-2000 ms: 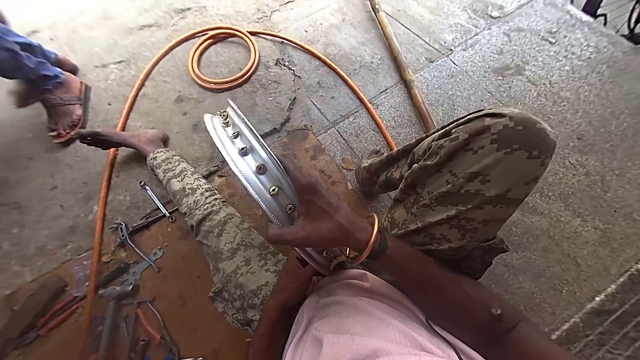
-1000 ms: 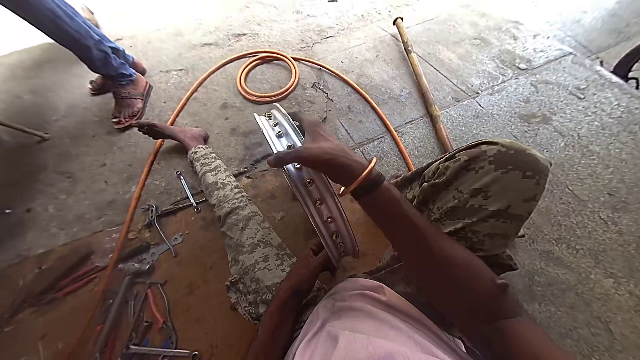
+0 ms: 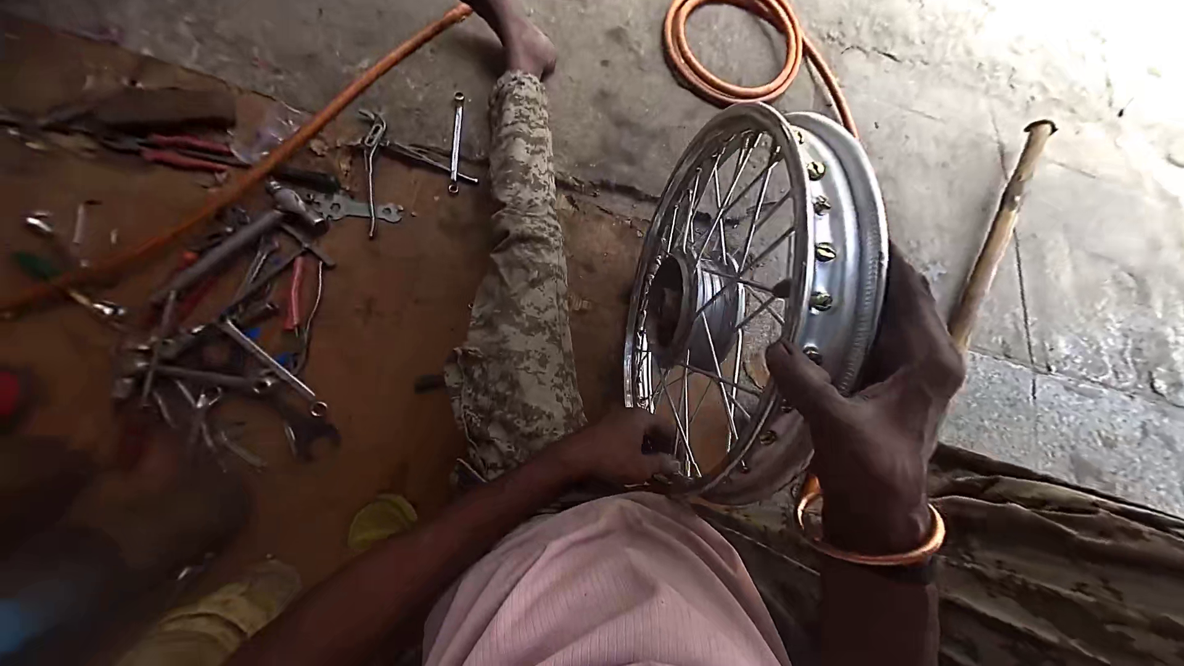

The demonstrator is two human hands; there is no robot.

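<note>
A spoked metal wheel [image 3: 846, 268] is held upright and slightly tilted above my lap, its hub and crossing spokes facing left. Brass-coloured spoke nipples line the outside of the rim. My right hand [image 3: 869, 407], with a copper-coloured bangle at the wrist, grips the rim from the right, thumb on the near edge. Low on the wheel, my left hand [image 3: 629, 449] closes around the rim's lower left edge; some of its fingertips are hidden. No tyre is on the rim.
Wrenches, pliers with red handles [image 3: 190, 153] and a hammer [image 3: 227, 250] lie heaped on the brown ground sheet at left. A combination wrench [image 3: 456, 143] lies by my outstretched leg. An orange hose [image 3: 351, 88] crosses the floor and coils ahead. A wooden stick [image 3: 1004, 227] lies at right.
The wheel has turned so that its spokes and hub now show, where mostly the rim's outer face showed before. The view has swung toward the tools. The other person's feet are out of view.
</note>
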